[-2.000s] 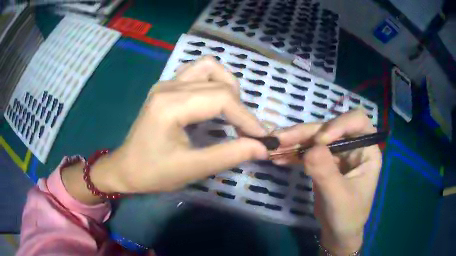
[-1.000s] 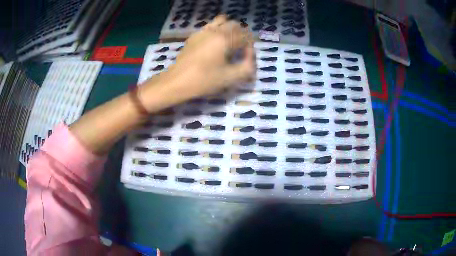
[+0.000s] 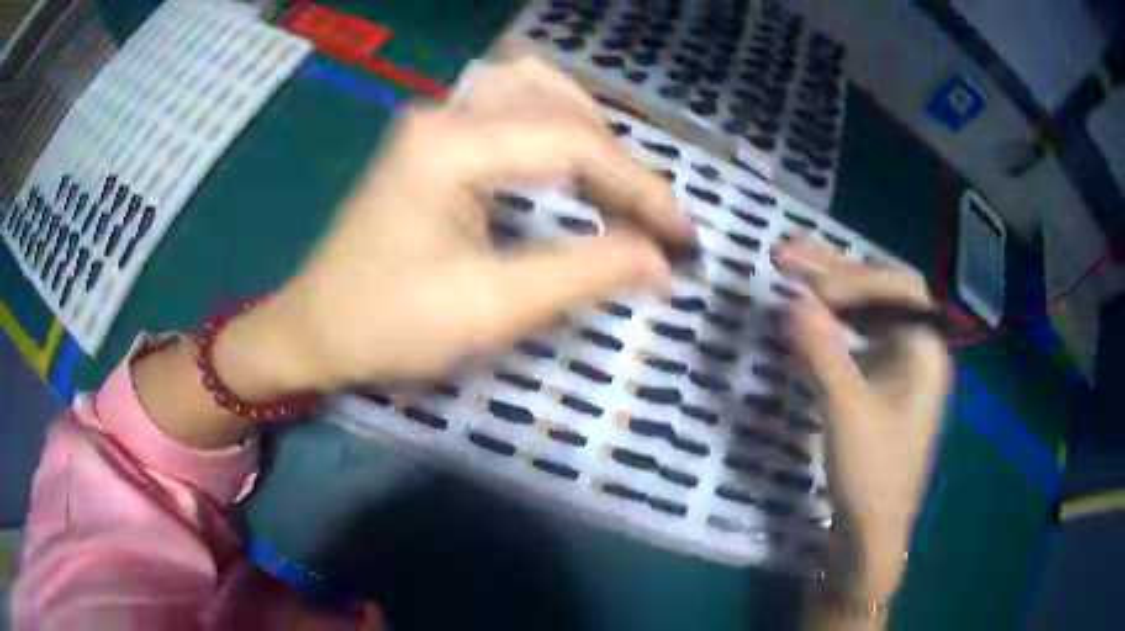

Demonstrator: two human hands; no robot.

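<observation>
The white foam tray (image 3: pixel 580 431) lies in front of me, with rows of small dark parts in its slots, some with tan ends. My left hand (image 3: pixel 457 234) is above the tray's left and middle, thumb and index finger pinched on a small black part (image 3: pixel 685 254), which is blurred. My right hand (image 3: pixel 870 358) is over the tray's right side, apart from the left hand, and holds a dark pen-shaped tool (image 3: pixel 894 317). The tool's tip is too blurred to make out.
A second tray (image 3: pixel 824 185) packed with dark parts lies behind. A left-side tray (image 3: pixel 185 136) has dark parts at its near end. Layered tray edges are at the far left. A pale device with keys (image 3: pixel 982 259) lies at the right. Tape lines cross the green mat (image 3: pixel 296 160).
One second ago my left hand was over the tray's back and my right hand was largely out of view. Both hands are now above the tray, and the view has tilted.
</observation>
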